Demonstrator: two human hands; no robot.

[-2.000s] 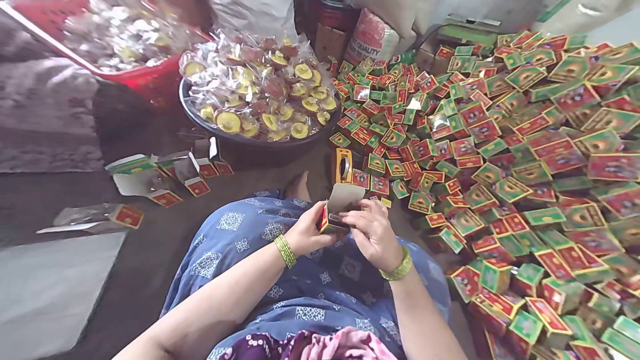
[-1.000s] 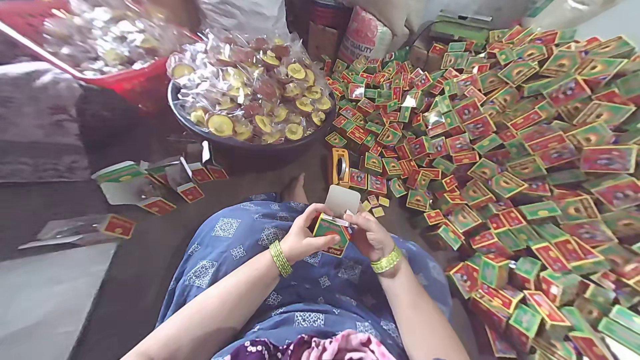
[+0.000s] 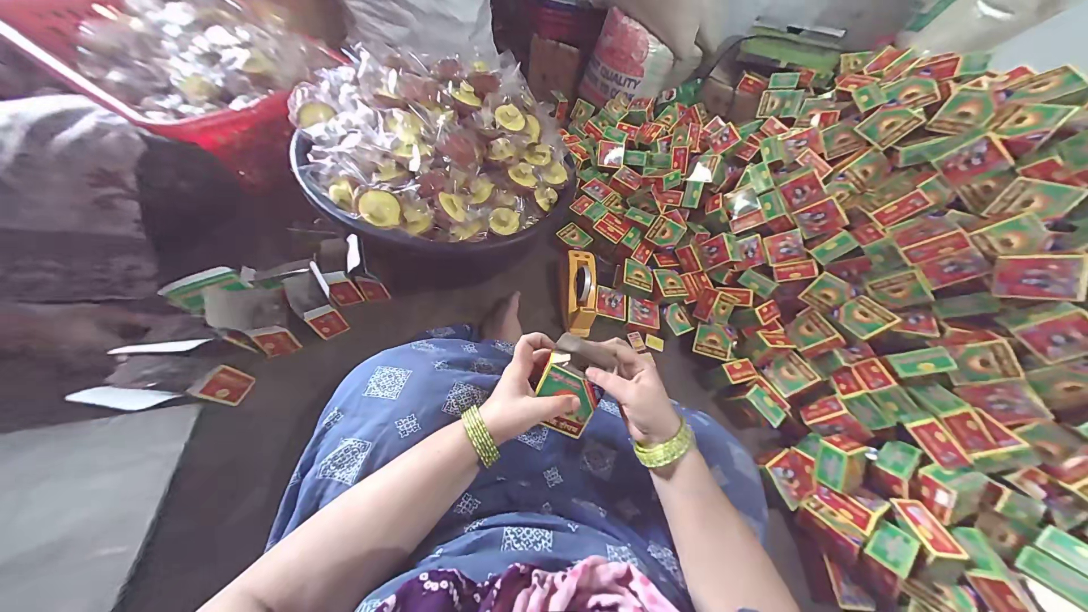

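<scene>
A small green and red cardboard box [image 3: 568,398] is held above the blue patterned cloth over my lap. My left hand [image 3: 525,393] grips its left side, thumb across the green face. At its upper right, my right hand [image 3: 636,389] has its fingers on the greyish-brown flap [image 3: 586,350], which stands partly up. What the box holds inside is hidden. Beyond my hands, a yellow tape dispenser [image 3: 580,293] stands on the floor, with small printed pieces [image 3: 653,342] beside it.
A dark tub [image 3: 408,242] holds plastic-wrapped yellow and brown items. Behind it at left is a red basket [image 3: 246,127] of wrapped things. Opened boxes [image 3: 246,314] lie at left. A large heap of green and red boxes [image 3: 850,255] fills the right. A printed sack [image 3: 625,59] stands behind.
The flap stood raised above the box one second ago; now it is bent lower under my right fingers. The box's green face has come into view since two seconds ago.
</scene>
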